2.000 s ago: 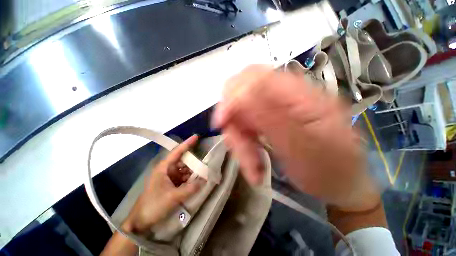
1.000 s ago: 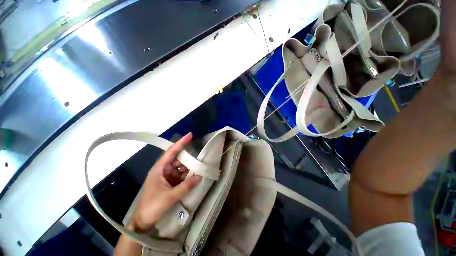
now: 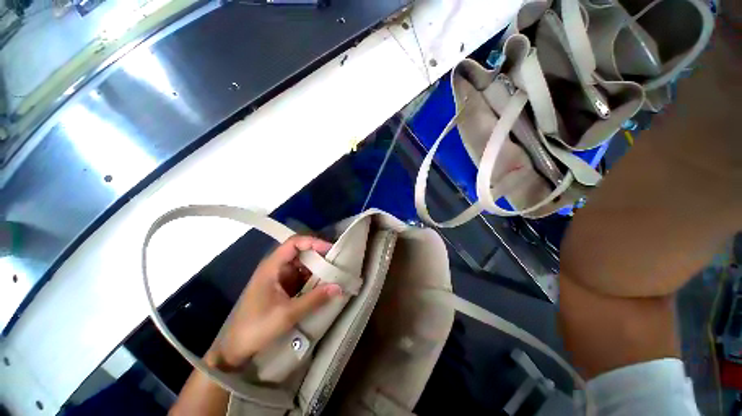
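Observation:
A beige tote bag (image 3: 423, 301) lies open in front of me, with its zipper (image 3: 350, 341) along the mouth. A shiny snap (image 3: 298, 344) sits on its tab. My left hand (image 3: 272, 305) is on the bag's near side, its thumb and fingers pinching the strap end (image 3: 329, 272) where it meets the bag. The strap (image 3: 203, 211) loops left around my wrist. Of my right arm only the raised forearm (image 3: 622, 325) and a pale sleeve show at the right; the hand is out of the picture. A fine pale line rises from the bag's top; I cannot tell if it is thread.
A white-edged table (image 3: 268, 154) with a dark metal surface (image 3: 203, 73) runs diagonally across the upper left. Several beige totes (image 3: 521, 154) with looped straps lie on a blue bin (image 3: 443, 122) at the upper right. Dark metal framing stands below the bin.
My right hand has moved from above the bag up and right, out of the picture. A long pale thread seen one second ago no longer shows clearly. My left index finger has curled onto the strap.

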